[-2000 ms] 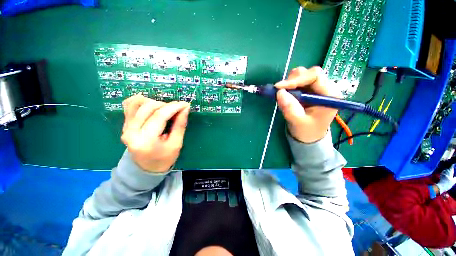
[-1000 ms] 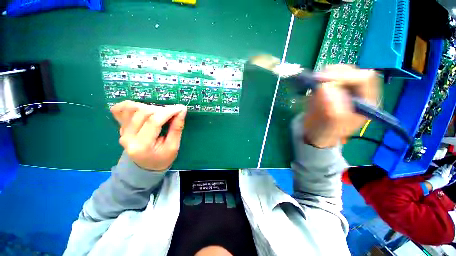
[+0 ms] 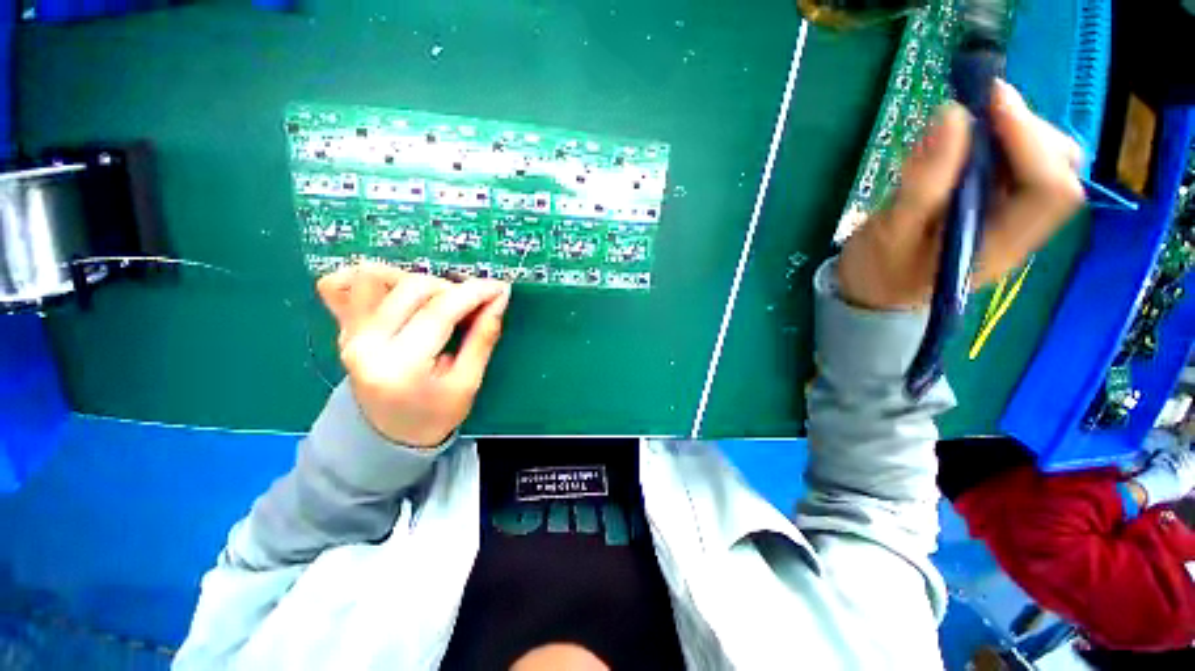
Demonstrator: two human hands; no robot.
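The green PCB panel (image 3: 478, 197) lies flat on the green mat, with white glare along its upper rows. My left hand (image 3: 417, 344) lies over the panel's lower left edge, thumb and fingertips pinched together. Thin solder wire (image 3: 184, 262) runs from the silver solder reel (image 3: 37, 230) at the left towards this hand; the part between the fingers is hard to see. My right hand (image 3: 963, 197) is raised at the upper right and holds the dark blue soldering iron (image 3: 967, 216), its front end towards the top edge and its cord end towards me. The iron's tip is blurred.
A second PCB panel (image 3: 904, 112) lies partly behind my right hand, beside the blue station (image 3: 1092, 79). Yellow tweezers (image 3: 999, 312) lie below. A blue bin (image 3: 1081, 354) with small boards stands at the right. A person's red sleeve (image 3: 1068, 557) is at the lower right.
My right hand has lifted the soldering iron off the panel and moved it up and right, turning it upright in the picture. My left hand has stayed at the panel's lower edge.
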